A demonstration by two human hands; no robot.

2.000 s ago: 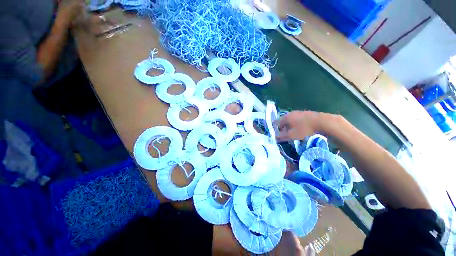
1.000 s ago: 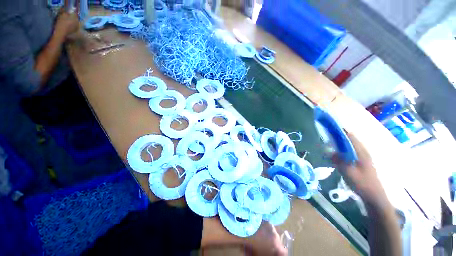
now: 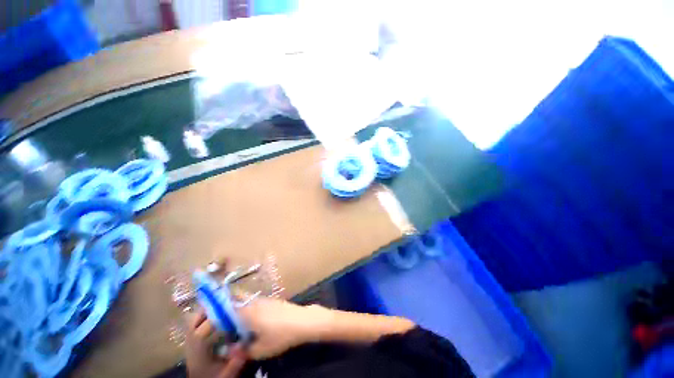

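A pale ring with a blue band along its edge stands tilted, edge towards me, over the taped work pad. My right hand comes in from the right and holds the ring's right side. My left hand is at the ring's lower left, partly cut off by the bottom edge, with its fingers on the ring. A small shiny stud shows just behind the ring. The image is blurred, so finger detail and any cord end are unclear.
Many pale rings overlap at the left. A small group of rings sits at the bench's right end. A blue crate with rings is below right. Crumpled clear plastic lies at the back.
The view has swung to the right. My right hand has brought the blue-banded ring from over the far side of the bench to the pad, where my left hand now also touches it.
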